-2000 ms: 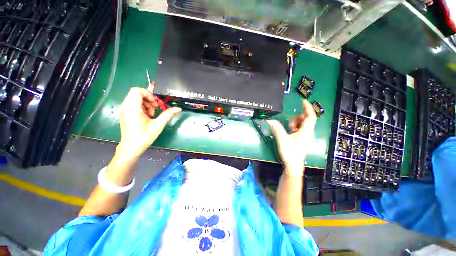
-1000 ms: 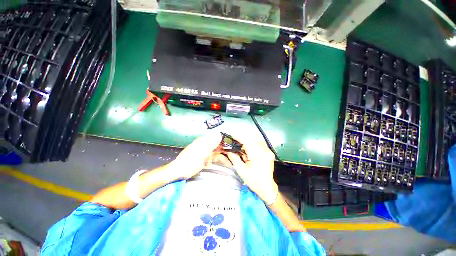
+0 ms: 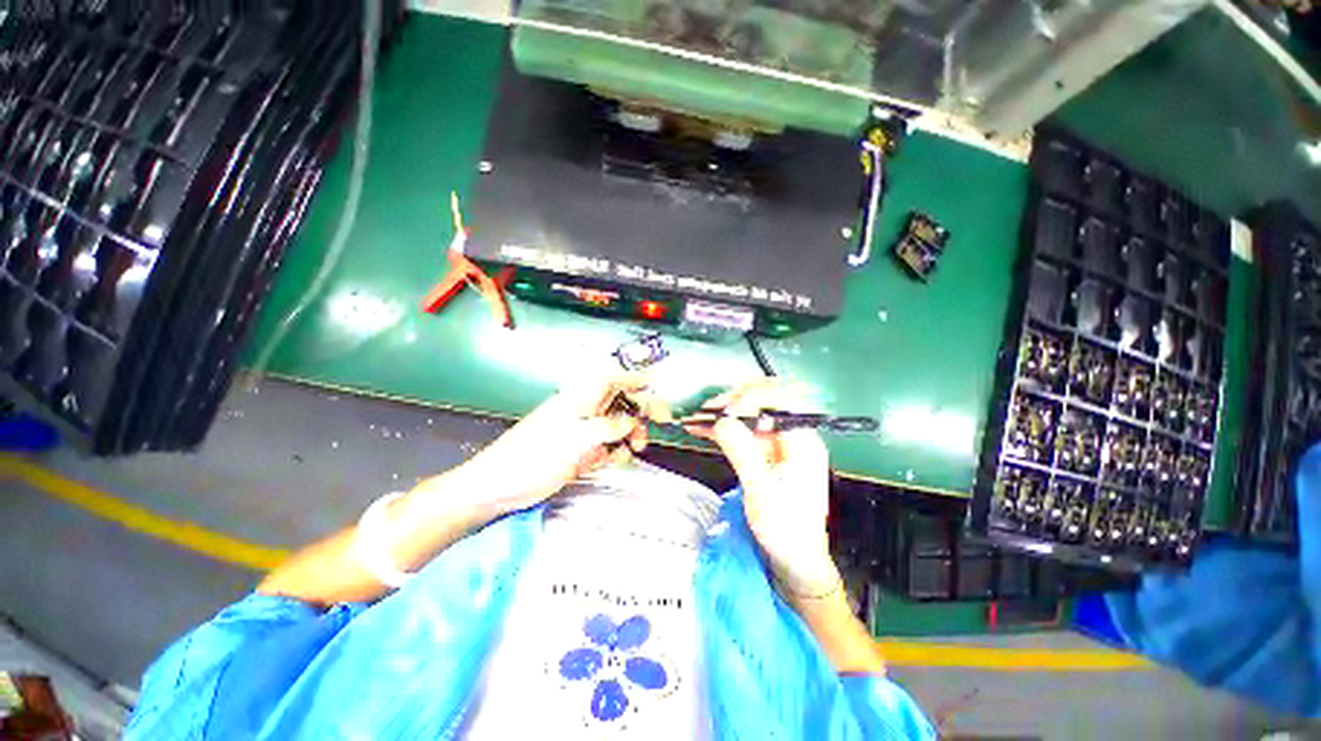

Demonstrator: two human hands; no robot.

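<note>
My left hand holds a small dark electronic module between its fingers at the bench's front edge, mostly hidden by the fingers. My right hand grips a thin black pen-type tool, its tip pointing left to the module. Whether the tip touches it I cannot tell. A flat pale-edged frame lies on the green mat just beyond my left hand. The black fixture box stands behind it, with red digits and a red switch on its front.
Red-orange side cutters lie open left of the box. Loose modules lie right of it. A partly filled tray is at the right, stacked trays at the left. A clear guard hangs above. A person's blue sleeve shows lower right.
Both hands have come together at the front edge, my left holding a module and my right now the black tool. The side cutters were let go. A greenish panel has come over the box's back.
</note>
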